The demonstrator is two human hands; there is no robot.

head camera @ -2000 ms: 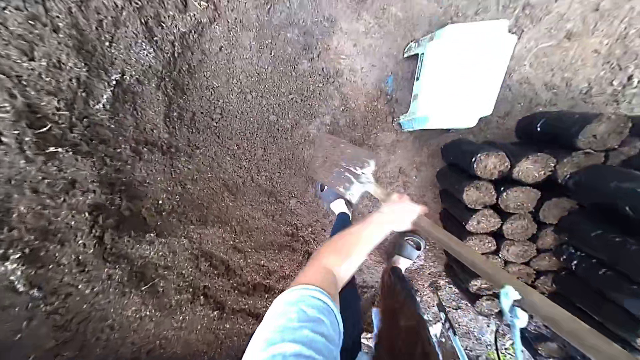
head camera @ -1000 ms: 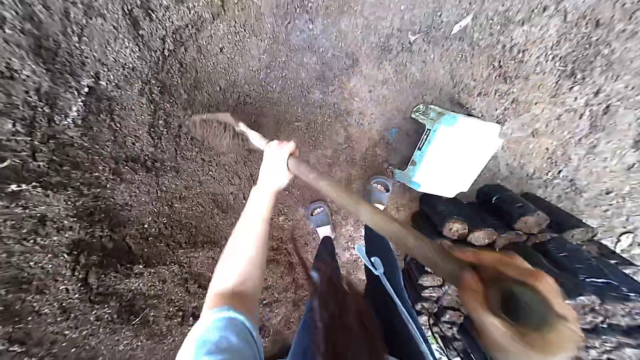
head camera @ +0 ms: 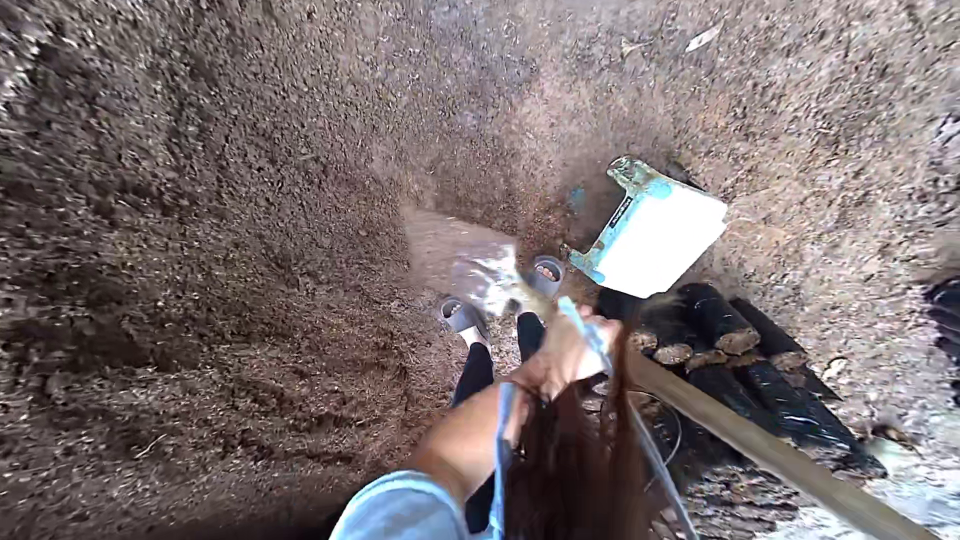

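My left hand (head camera: 574, 352) grips the wooden handle (head camera: 772, 450) low down, close to the blade of a hoe or shovel; hair and a light blue cord partly cover it. The broad metal blade (head camera: 469, 259), blurred and with a bright shine, is over the soil just in front of my feet. From my hand the handle runs down to the lower right and leaves the view. My right hand is not in view.
A light blue and white plastic stool (head camera: 656, 236) lies on the ground at the right. Below it are stacked soil-filled black bags (head camera: 720, 322). My sandalled feet (head camera: 461, 315) stand beside the blade. Loose brown soil (head camera: 225, 225) spreads across the left.
Since one second ago, the blade and my left hand have come back toward my feet, to the right. My right hand, seen then on the handle's end, has gone out of view.
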